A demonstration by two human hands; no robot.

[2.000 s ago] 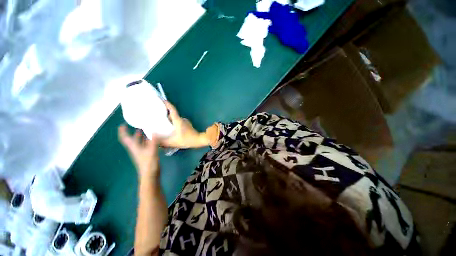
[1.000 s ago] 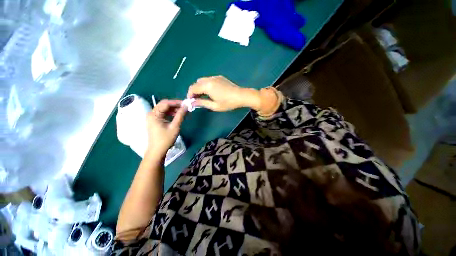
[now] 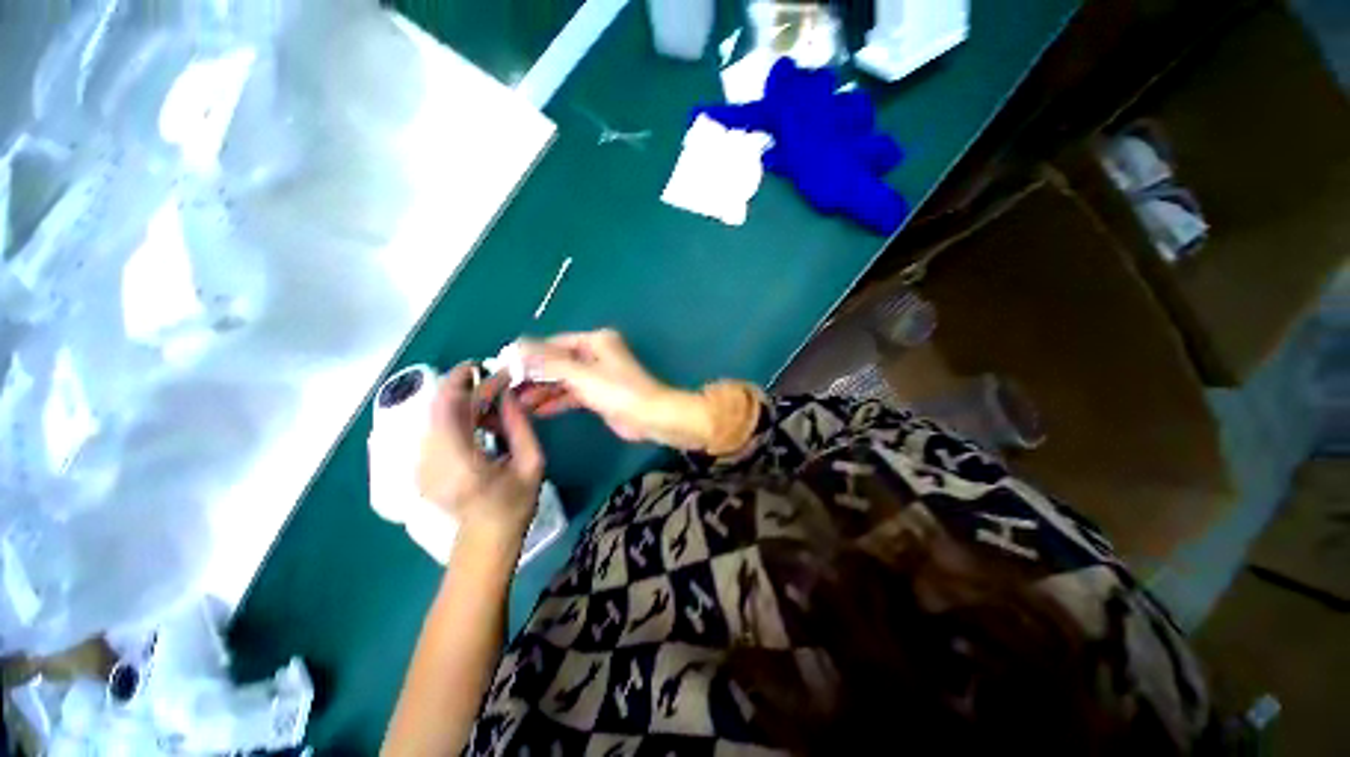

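A white dome security camera (image 3: pixel 397 459) lies on the green mat, its dark round lens face towards the back left and its squared foot towards me. My left hand (image 3: pixel 481 451) is over the camera's side, fingers curled up near my right hand; whether it grips anything is unclear. My right hand (image 3: pixel 592 388) pinches a small white wad (image 3: pixel 514 360) in its fingertips, just above the camera. The fingers of both hands nearly meet and are slightly blurred.
Several white cameras (image 3: pixel 193 688) lie at the lower left. Cloudy plastic trays (image 3: pixel 281 266) cover the white board. A thin white stick (image 3: pixel 554 287), white cloth (image 3: pixel 717 170) and blue rag (image 3: pixel 829 145) lie on the green mat (image 3: pixel 652 281). A brown carton (image 3: pixel 1066 370) stands at right.
The camera was held in my right hand, then set down on the mat. Both hands came together around a small white wad, then moved left and down to the camera.
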